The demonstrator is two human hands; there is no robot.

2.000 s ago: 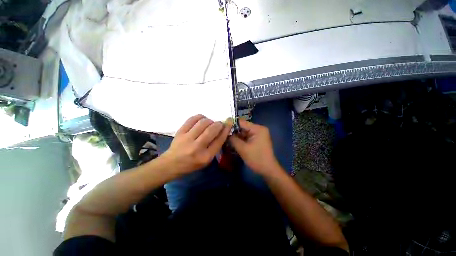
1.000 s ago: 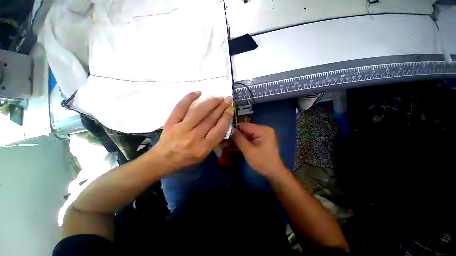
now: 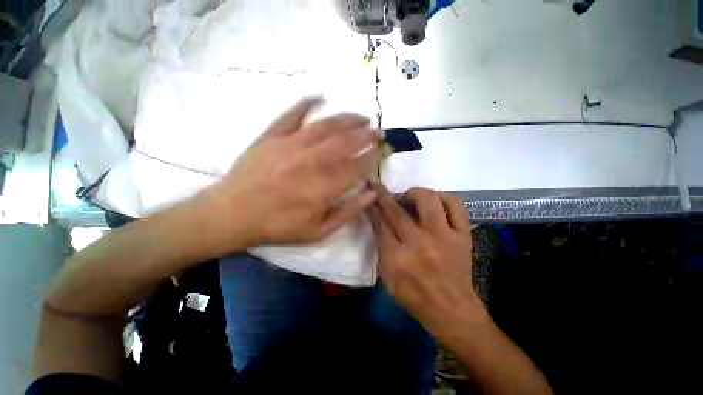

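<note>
The white quilted lining (image 3: 193, 108) lies left of the needle, with dark stitch lines across it; its lower corner hangs over the table's front edge above my lap. A thin dark seam allowance (image 3: 378, 100) runs along its right edge up to the presser foot (image 3: 370, 55). My left hand (image 3: 308, 173) is blurred and lies over the lining near that edge, fingers spread. My right hand (image 3: 424, 239) is at the lining's right edge below it, thumb and fingertips pinching the edge. The exact grip of the left fingertips is unclear.
The sewing machine head (image 3: 374, 14) is at the top centre. The white machine bed (image 3: 524, 77) extends right, with a black fabric scrap (image 3: 403, 140) beside the seam. A measuring tape (image 3: 539, 207) runs along the front edge. Dark material (image 3: 593, 308) lies below right.
The machine head and foot have come into view as the camera view shifted. My left hand has moved up along the lining and spread out. My right hand is now over the table's front edge.
</note>
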